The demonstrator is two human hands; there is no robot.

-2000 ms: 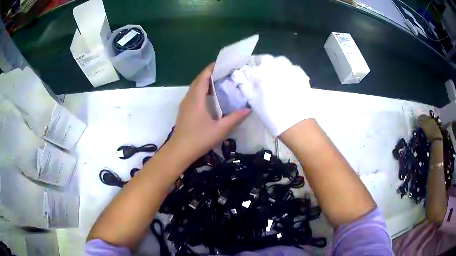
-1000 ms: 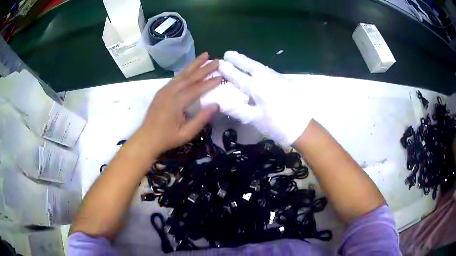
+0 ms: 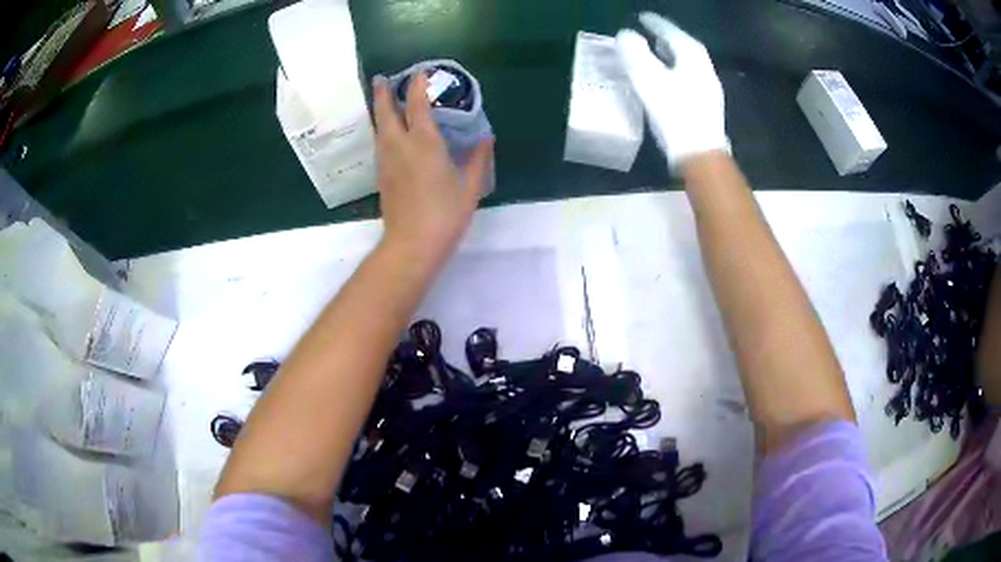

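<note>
My left hand, bare, reaches around the near side of the bagged device, with fingers at its left and top and the thumb at its right. The device has a black round top with a white label. My right hand, in a white glove, is at the right side of a closed white carton on the belt. Its fingers are apart and its thumb side is close to the carton's upper edge. An open carton stands left of the device with its flap up. A pile of black USB cables lies in front of me.
The dark green belt runs across the back. Another closed carton is on it at the right. Rows of open cartons are at the left. A second cable pile and a person's pink sleeve are at the right edge.
The carton between my hands is now on the belt, closed. My left hand has moved up to the bagged device, my right hand up and right. The open carton and device have shifted right.
</note>
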